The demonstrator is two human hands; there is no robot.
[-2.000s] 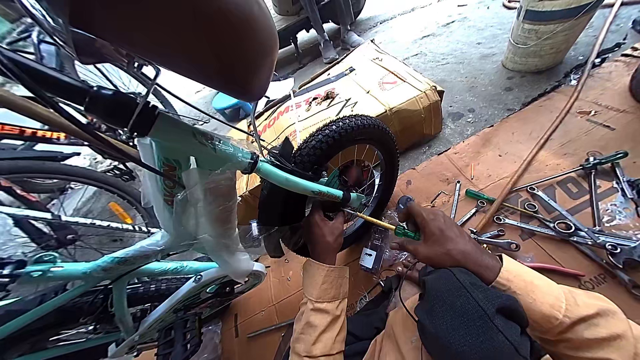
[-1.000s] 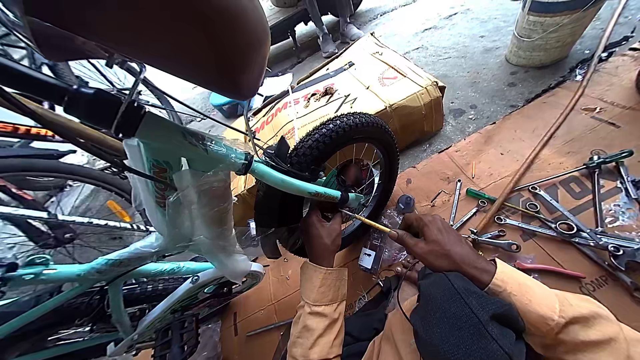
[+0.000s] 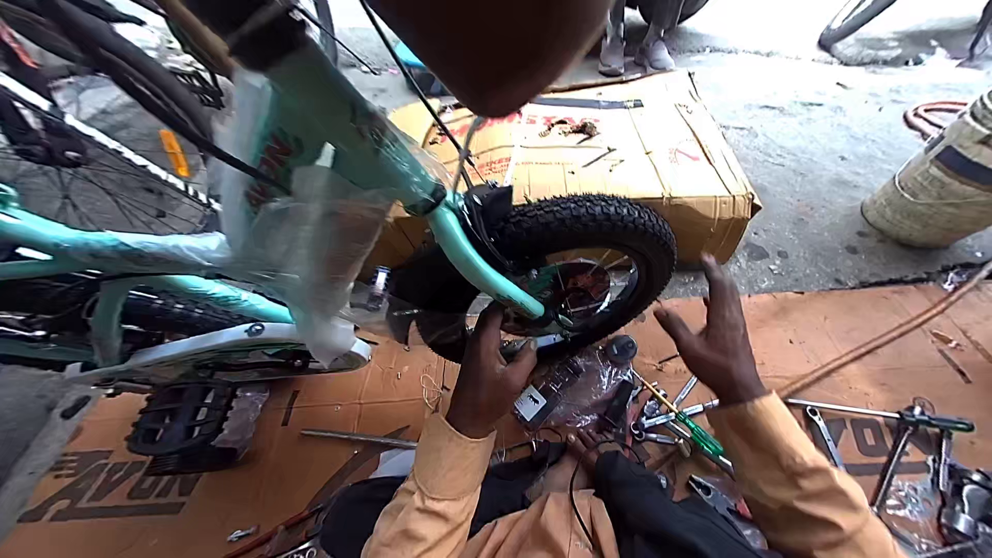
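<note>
A mint-green bicycle fork carries a small wheel with a knobbly black tyre. My left hand is at the fork's lower end by the hub, thumb and finger around a small metal part that is partly hidden. To the right of the tyre my right hand is raised, fingers spread, holding nothing. The screwdriver with a green handle lies among spanners on the cardboard below it. A black mudguard sits behind the fork, and clear plastic wrap covers part of the frame.
A worn cardboard box lies behind the wheel. Several spanners, pliers and a metal rod rest on the cardboard sheet. A pale bucket stands at right, a brown saddle overhead, and a person's feet beyond the box.
My right hand has let go of the screwdriver, which was at the wheel hub and now lies on the cardboard. That hand has opened and risen beside the tyre. The view has shifted.
</note>
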